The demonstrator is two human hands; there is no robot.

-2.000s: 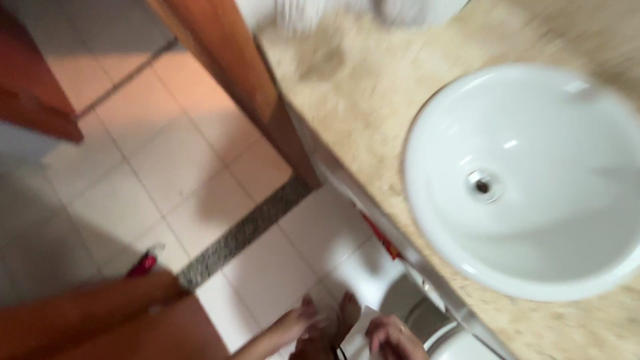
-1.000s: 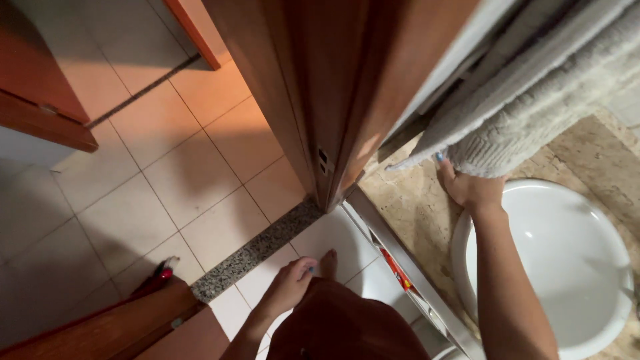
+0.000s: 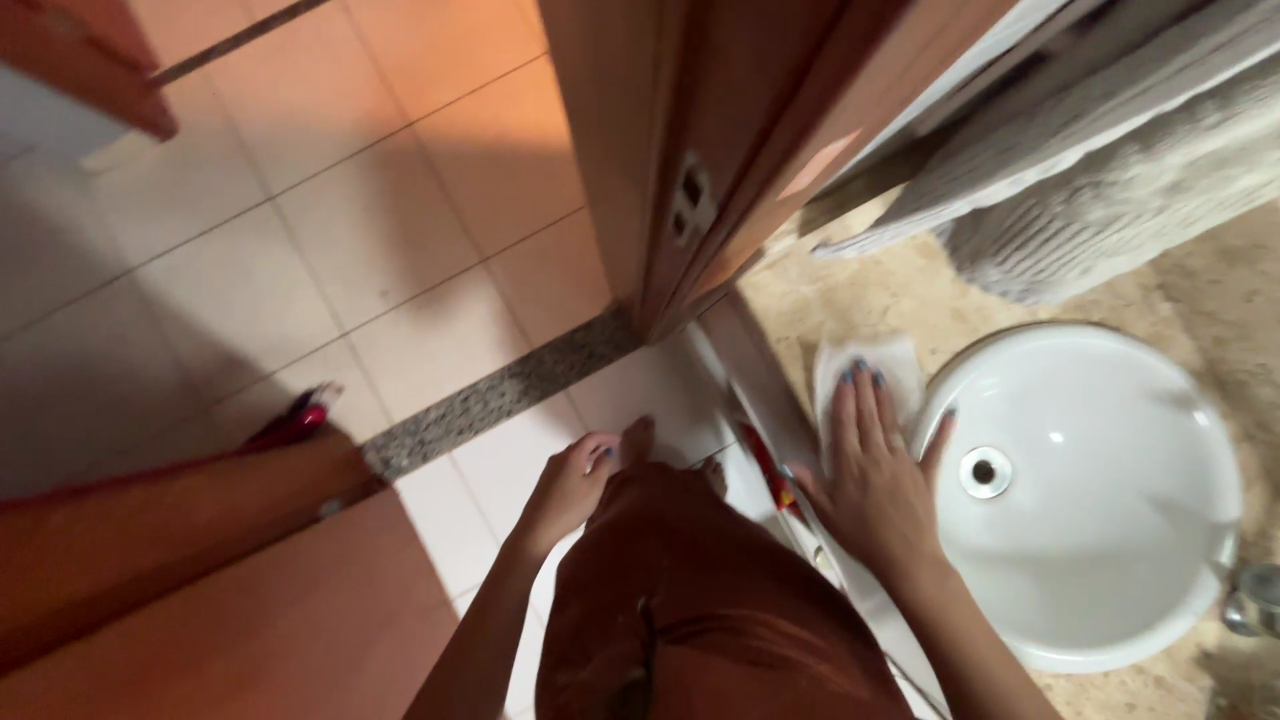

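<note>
My right hand [image 3: 880, 490] lies flat on a white cloth or paper wipe [image 3: 905, 368], which rests on the beige stone countertop [image 3: 790, 310] at the left side of the round white basin [image 3: 1090, 540]. Its fingers are extended and the thumb reaches toward the counter's front edge. My left hand [image 3: 572, 487] hangs over the floor in front of my body, fingers loosely curled, with nothing visible in it. Grey and whitish towels [image 3: 1120, 190] hang above the counter behind the basin.
A wooden door frame [image 3: 690, 150] rises beside the counter's far end. A granite threshold [image 3: 500, 395] crosses the tiled floor. A wooden door [image 3: 250, 580] stands at the lower left, with a red object [image 3: 300, 420] beyond it. A metal faucet [image 3: 1252, 600] is at the right edge.
My right hand was up at the hanging towels one second ago; it has come down onto the white wipe on the counter. My left hand remains in front of my body.
</note>
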